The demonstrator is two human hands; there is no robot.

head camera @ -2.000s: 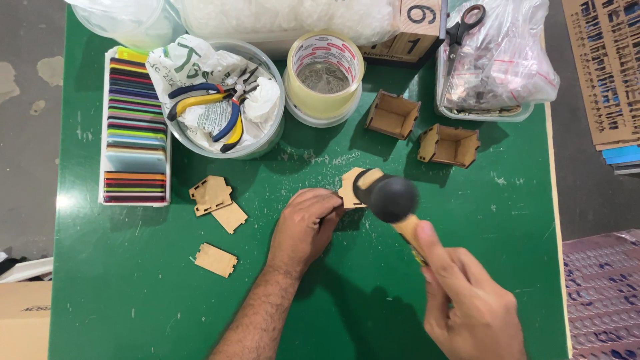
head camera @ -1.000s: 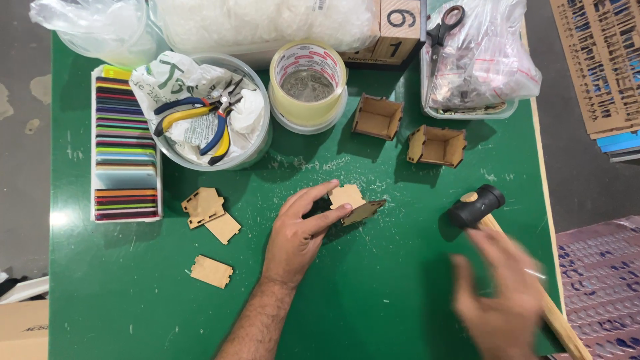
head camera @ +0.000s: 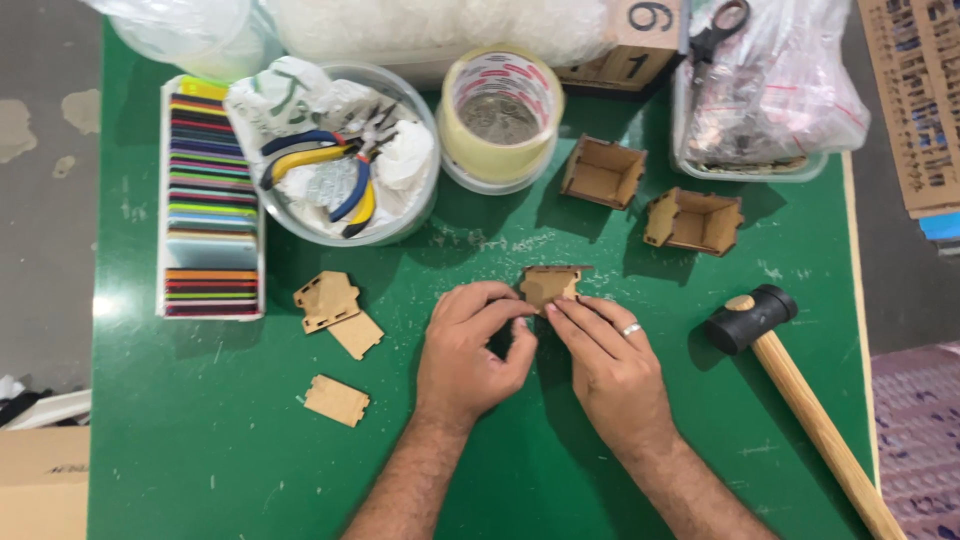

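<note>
A small partly joined assembly of wooden panels [head camera: 551, 288] stands at the middle of the green table, held between my two hands. My left hand [head camera: 476, 349] grips its lower left corner with thumb and fingertips. The fingers of my right hand [head camera: 611, 360], which wears a ring, press on its near right edge. To the right lies a mallet with a black head [head camera: 751, 319] and a wooden handle. Left of my hands are a notched house-shaped panel [head camera: 328, 300], a rectangular panel partly under it [head camera: 358, 334] and another rectangular panel [head camera: 337, 400].
Two open wooden boxes [head camera: 604, 172] [head camera: 694, 222] stand beyond my right hand. Along the back are a tray of coloured sheets [head camera: 260, 289], a tub with pliers [head camera: 431, 184], rolls of tape [head camera: 501, 161], a wooden block calendar [head camera: 634, 64] and a container with bags and scissors [head camera: 806, 169].
The mallet, in my right hand two seconds ago, now lies on the table at the right. My right hand has moved left to the wooden assembly, which has turned in my left hand.
</note>
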